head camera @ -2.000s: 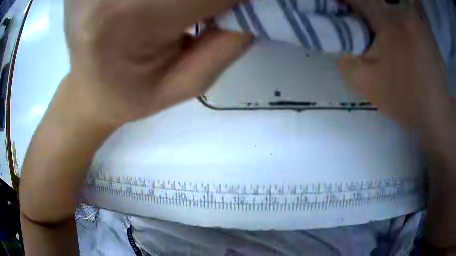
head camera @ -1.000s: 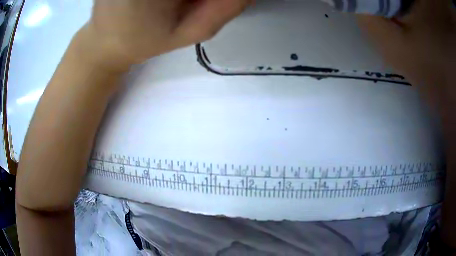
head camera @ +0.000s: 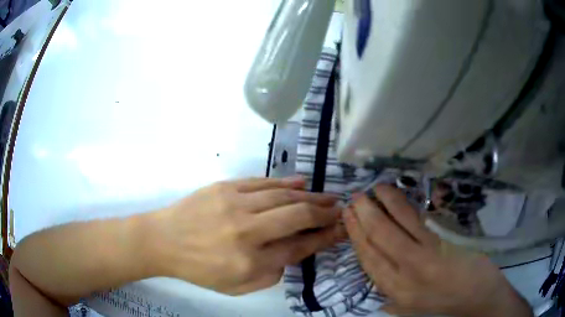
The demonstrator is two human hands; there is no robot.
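The striped waistband (head camera: 310, 136) runs from beside the machine head down toward the table's front edge, with black tape (head camera: 323, 142) along it. My left hand (head camera: 248, 232) lies across the band, fingers flat and close together on the cloth. My right hand (head camera: 402, 247) holds the striped cloth with bent fingers, its fingertips beside my left fingertips below the machine head (head camera: 421, 74). The presser foot and needle cannot be made out. The band under my left fingers is hidden.
A pale rounded lamp tube (head camera: 279, 74) hangs left of the machine head. A shiny metal plate (head camera: 284, 151) shows left of the band. The white table (head camera: 142, 124) spreads left, with a printed ruler (head camera: 130, 304) at its front edge. Metal machine parts (head camera: 464, 186) stand at right.
The view has swung up to show the machine head and lamp. Both hands, raised and close to the camera before, are now down on the striped cloth, fingertips together.
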